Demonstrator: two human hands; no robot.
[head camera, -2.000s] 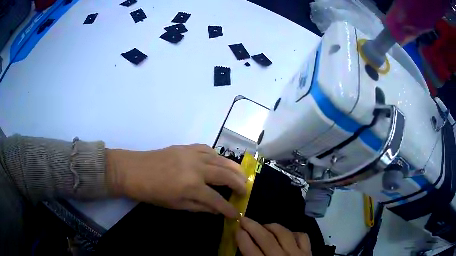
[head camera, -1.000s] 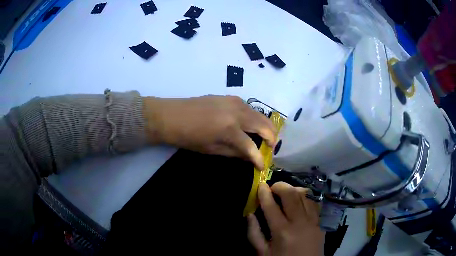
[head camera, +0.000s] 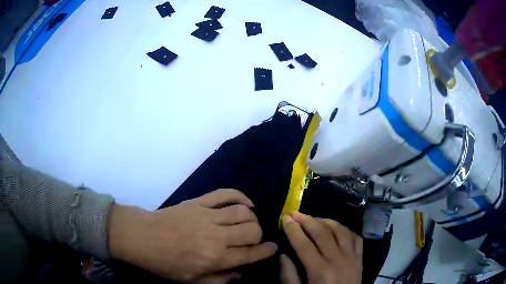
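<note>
The yellow sewing template lies on the black fabric panel beside the needle area of the white sewing machine. My right hand has its fingertips on the template's near end and is cut off by the bottom edge. My left hand rests on the black panel to the left, off the template, with fingers slightly bent. Whether it pinches the cloth cannot be told. The panel covers most of the bed plate. The needle and presser foot are mostly hidden under the machine head.
Several small black fabric patches lie scattered at the back of the white table. Yellow thread snips lie right of the needle. A pink thread cone stands above the head, with clear plastic behind.
My left hand has left the template and moved down and left onto the cloth. The template and black panel have moved away from me, past the needle. My right hand stays at the template's near end.
</note>
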